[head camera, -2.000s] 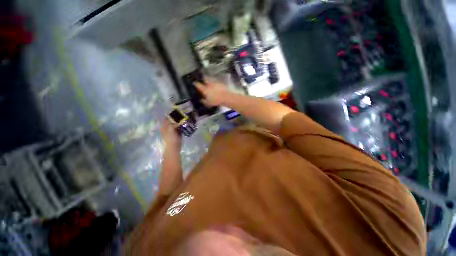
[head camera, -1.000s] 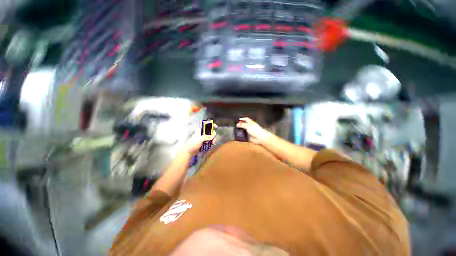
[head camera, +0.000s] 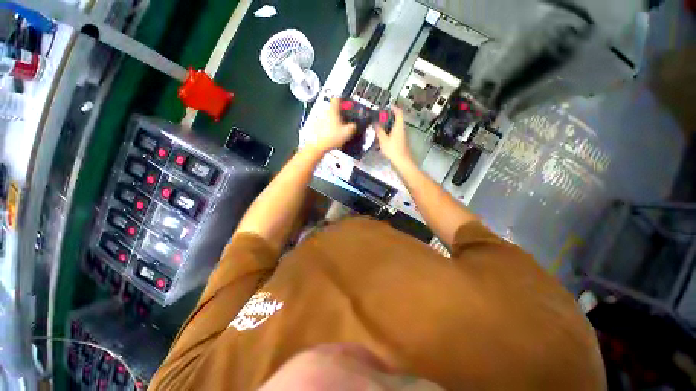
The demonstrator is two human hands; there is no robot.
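Observation:
My left hand (head camera: 330, 131) holds a black device housing (head camera: 356, 114) with a red spot, over the white bed of a benchtop machine. My right hand (head camera: 394, 139) holds a second black housing (head camera: 382, 119) with a red spot, close beside the first. The fingers partly cover both, and I cannot tell whether either touches the bed. A fixture area with black parts and a red spot (head camera: 464, 108) is to the right of my hands on the machine.
A tall clear tray stack (head camera: 229, 221) with black housings stands on the dark green bench at left. A phone-like black slab (head camera: 249, 145), a white fan (head camera: 288, 56) and a red wrapping on a post (head camera: 204, 93) are nearby. A control panel (head camera: 372, 183) is on the machine front.
The view has turned from the trays to this machine. Both hands are now close together over its bed, each with a housing. The yellow-edged face seen in my left hand no longer shows.

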